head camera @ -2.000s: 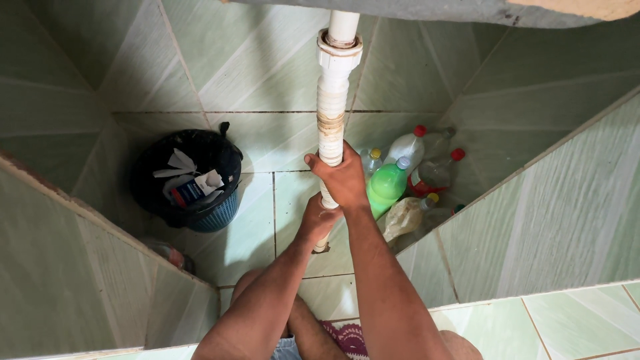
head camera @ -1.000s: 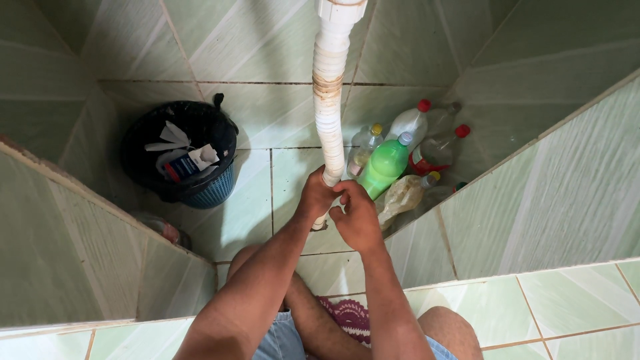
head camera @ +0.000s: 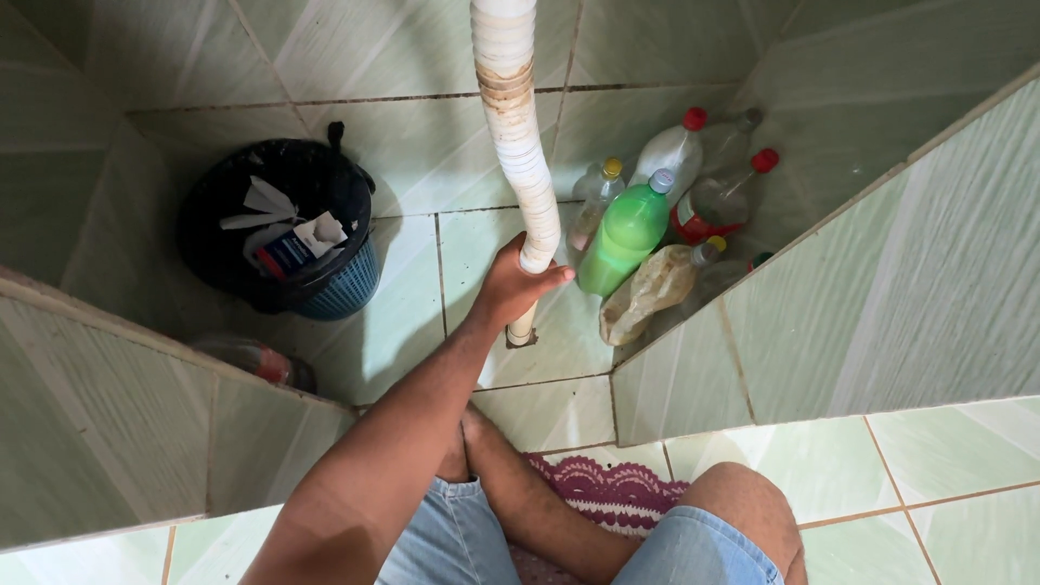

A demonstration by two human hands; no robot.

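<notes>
A white corrugated drain hose (head camera: 520,154), stained brown partway down, hangs from the top edge of the view and bends near its lower end. My left hand (head camera: 520,284) is wrapped around that lower end, with the thumb pointing right. Just below the hand a cream-coloured pipe stub (head camera: 522,325) stands in a rough hole in the floor tile. Whether hose and stub touch is hidden by the hand. My right hand is out of view.
A blue plastic basket (head camera: 345,284) lined with a black bag holds rubbish on the left. Several plastic bottles, one with green liquid (head camera: 626,236), stand at the right. Low tiled walls (head camera: 894,268) flank the space. A crocheted mat (head camera: 609,487) lies by my legs.
My right hand has let go of the hose and left the view. My left hand stays around the hose's lower end. The hose's upper fitting, seen earlier, has passed out of view.
</notes>
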